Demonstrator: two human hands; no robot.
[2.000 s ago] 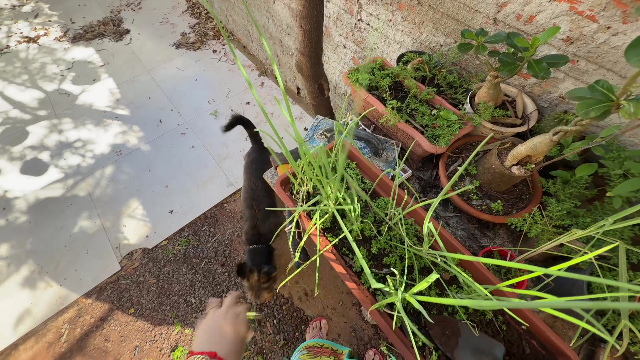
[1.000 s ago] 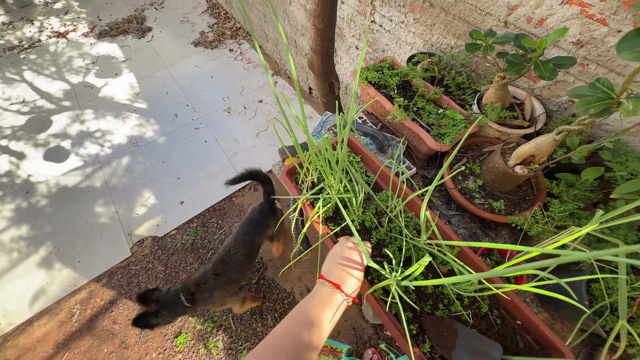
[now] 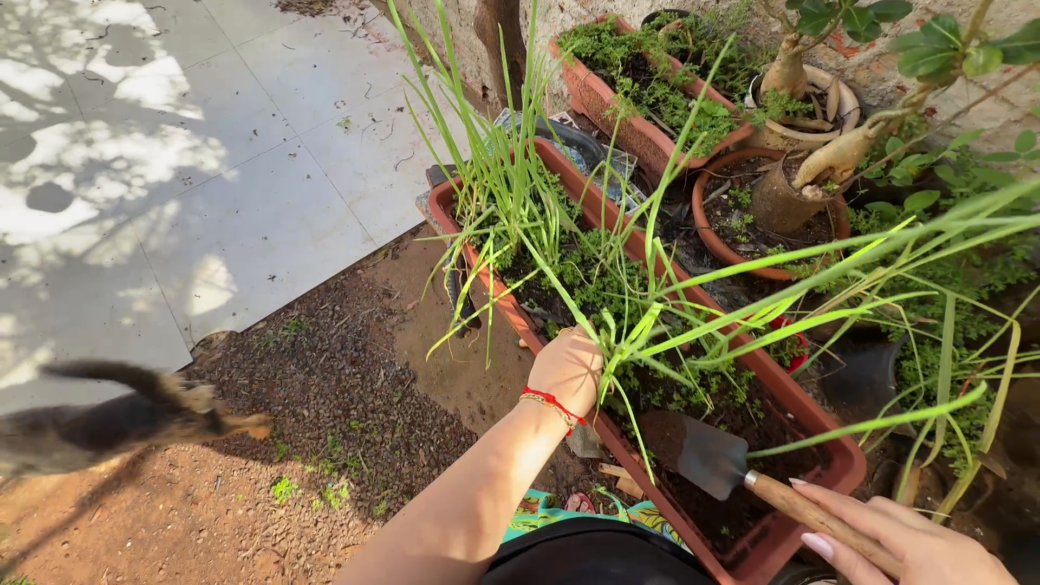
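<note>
My left hand (image 3: pixel 569 366), with a red and beaded bracelet at the wrist, is closed around the base of a clump of long green leaves (image 3: pixel 642 345) in the terracotta-coloured planter box (image 3: pixel 845 459). Its fingertips are partly hidden by leaves. At the lower right, my right hand (image 3: pixel 894 536) holds the wooden handle of a garden trowel (image 3: pixel 715 457). The trowel's metal blade lies over the dark soil at the near end of the box, with some soil at its tip. Another clump of tall leaves (image 3: pixel 516 195) stands at the box's far end.
A dog (image 3: pixel 122 414) is at the left on bare ground beside white floor tiles (image 3: pixel 268 162). Behind the box are a second planter (image 3: pixel 634 122), a round pot (image 3: pixel 707 211) with a thick-stemmed plant, a whitish pot (image 3: pixel 849 106) and a tree trunk (image 3: pixel 501 49) near the wall.
My left hand has gone from over the ground, in the oldest frame, to the leaf clump in the box. My right hand has come into view on the trowel. The dog has moved left.
</note>
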